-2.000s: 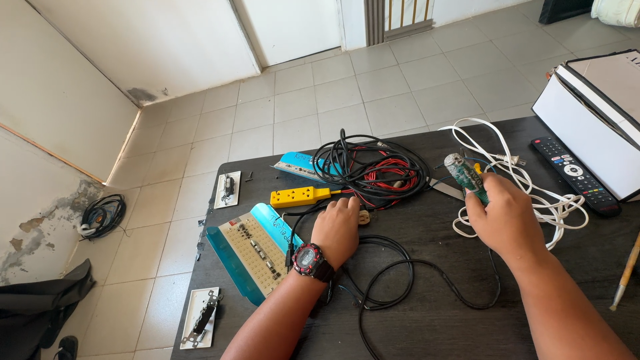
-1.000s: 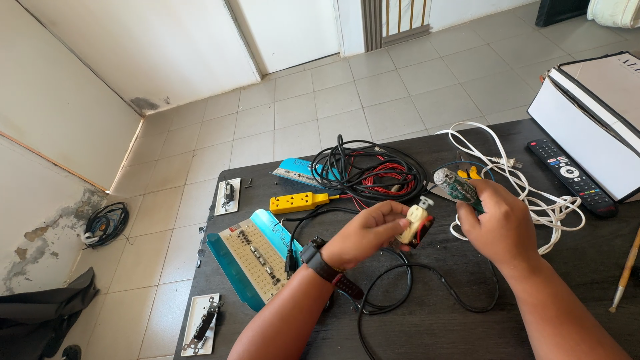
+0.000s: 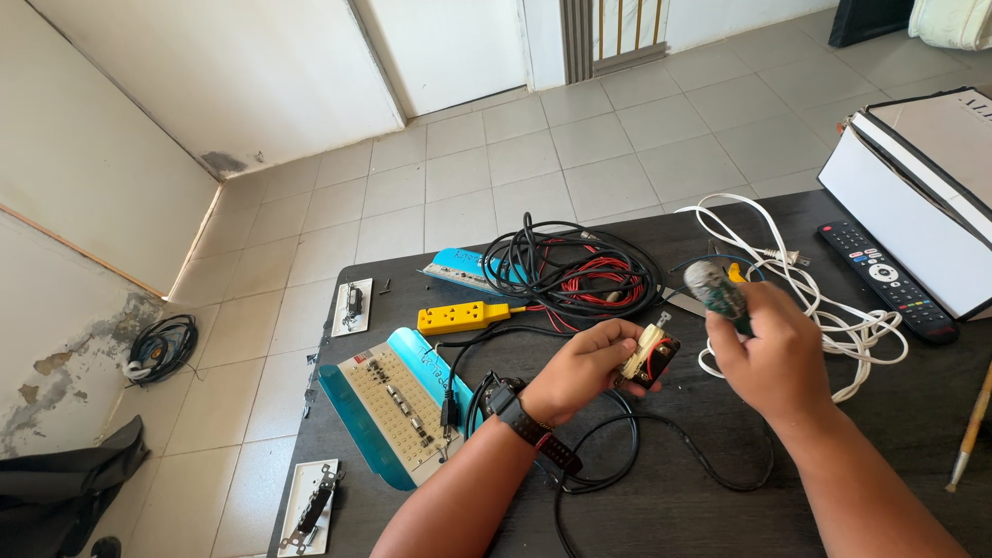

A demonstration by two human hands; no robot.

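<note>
My left hand (image 3: 585,368), with a black watch on the wrist, holds a small cream and black electrical fitting (image 3: 649,355) with a short red wire and a metal tab. To its right, my right hand (image 3: 767,349) grips a screwdriver's green, worn handle (image 3: 714,294); its shaft cannot be made out. Behind the hands lies a coil of black and red cable (image 3: 573,271). A yellow power strip (image 3: 463,316) lies left of the coil. Nearer, a perforated board with fuse-like parts (image 3: 403,403) rests on blue card, a black plug on its right side.
Two white plates with black fittings (image 3: 353,308) (image 3: 310,508) lie along the table's left edge. A white cord (image 3: 821,310), a remote control (image 3: 887,279), a box-like binder (image 3: 907,209) and a brush (image 3: 973,426) are at the right. Black cable loops (image 3: 635,442) lie below my hands.
My left hand has come up from beside the yellow strip and cable coil with the cream and black fitting now in its fingers. My right hand still holds the green handle.
</note>
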